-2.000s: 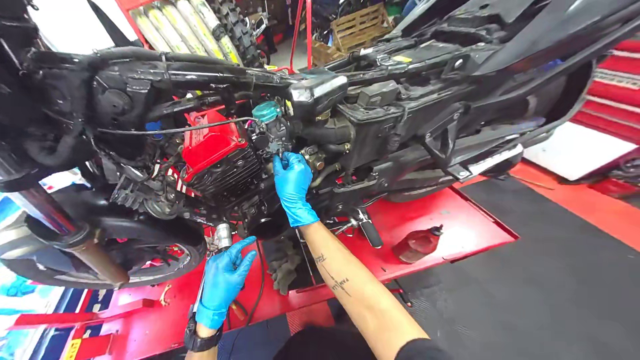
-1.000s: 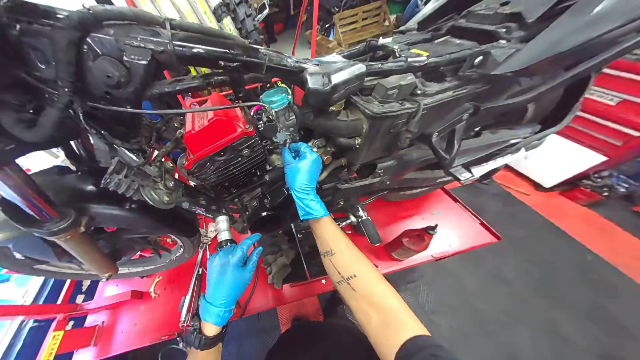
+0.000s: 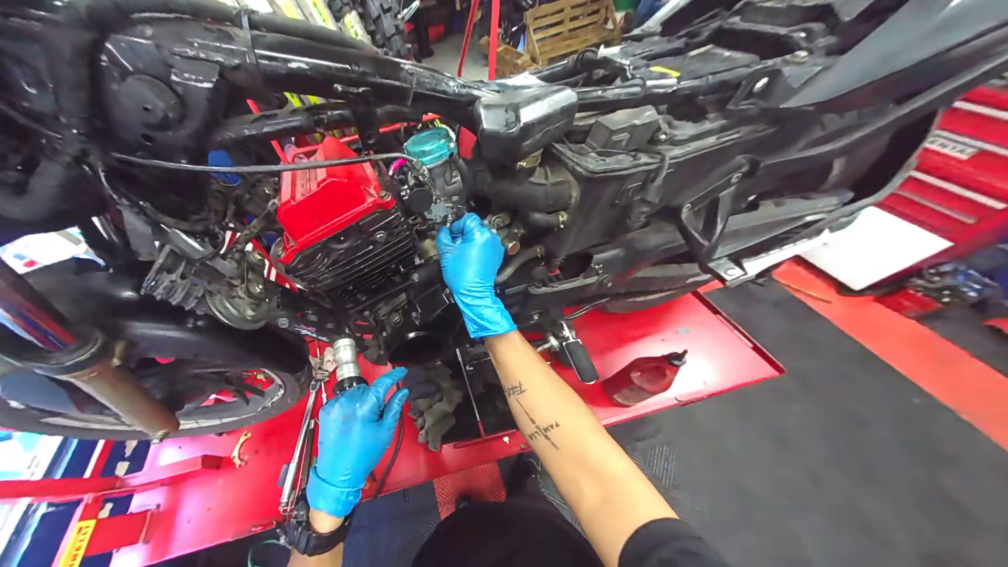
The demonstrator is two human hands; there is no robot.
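Observation:
My right hand (image 3: 472,272), in a blue glove, reaches to the lower part of the carburetor (image 3: 445,185) with a teal cap (image 3: 431,146). Its fingers are curled together there; anything between the fingertips is hidden. Left of it sit the engine's red cover (image 3: 327,189) and black finned cylinder (image 3: 358,256). My left hand (image 3: 350,441), also gloved in blue, is low at left with thumb and forefinger extended. Its other fingers are by the black end of a silver cylindrical tool (image 3: 346,360); whether they grip it is unclear.
The motorcycle frame (image 3: 339,71) spans the view above a red lift table (image 3: 669,339). On the table are a red bottle (image 3: 646,378), a dark glove or rag (image 3: 433,402) and a small wrench (image 3: 240,449). A front wheel (image 3: 236,402) stands at left, a red tool cabinet (image 3: 953,181) at right.
My left hand has moved up against the silver tool's black end since the earliest frame. My right hand stays at the carburetor's underside.

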